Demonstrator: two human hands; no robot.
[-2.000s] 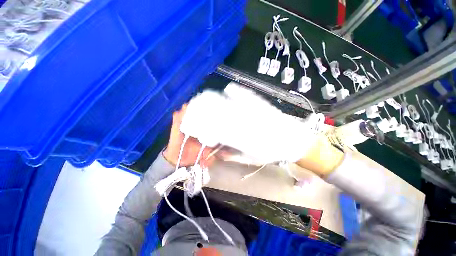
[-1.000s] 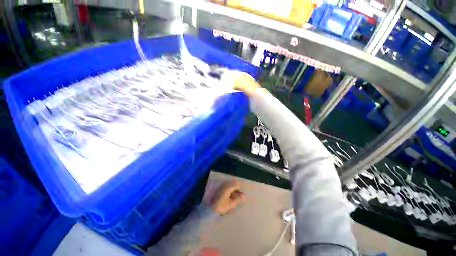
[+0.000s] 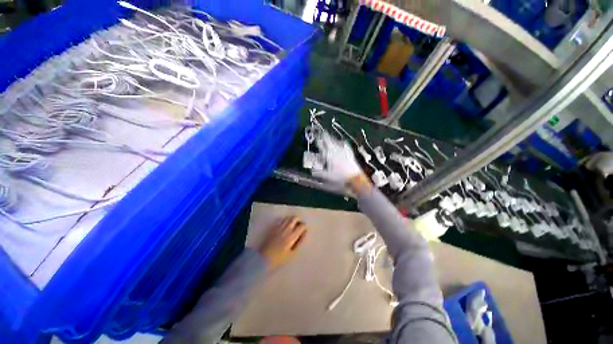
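Observation:
My right hand (image 3: 338, 161), in a white glove, is over the near left end of the dark green conveyor, among white corded adapters (image 3: 380, 178). Glare and blur hide whether its fingers hold one. My left hand (image 3: 285, 238), bare, rests on the beige cardboard mat (image 3: 302, 295) with fingers loosely curled and nothing seen in it. White coiled cords (image 3: 366, 243) lie on the mat, partly behind my right forearm. The top blue crate (image 3: 201, 158) at left holds rows of adapters and white cords (image 3: 171, 70) on a pale sheet.
A small blue bin (image 3: 457, 310) with white items stands at the mat's right. A pale yellowish bottle (image 3: 430, 226) is beside my right forearm. A metal post (image 3: 497, 127) slants across the right. More adapters (image 3: 497, 213) lie along the belt.
The bright white bundle at my hands is gone from the front. My right hand went to the crate, then moved right and down to the belt. My left hand stays on the mat.

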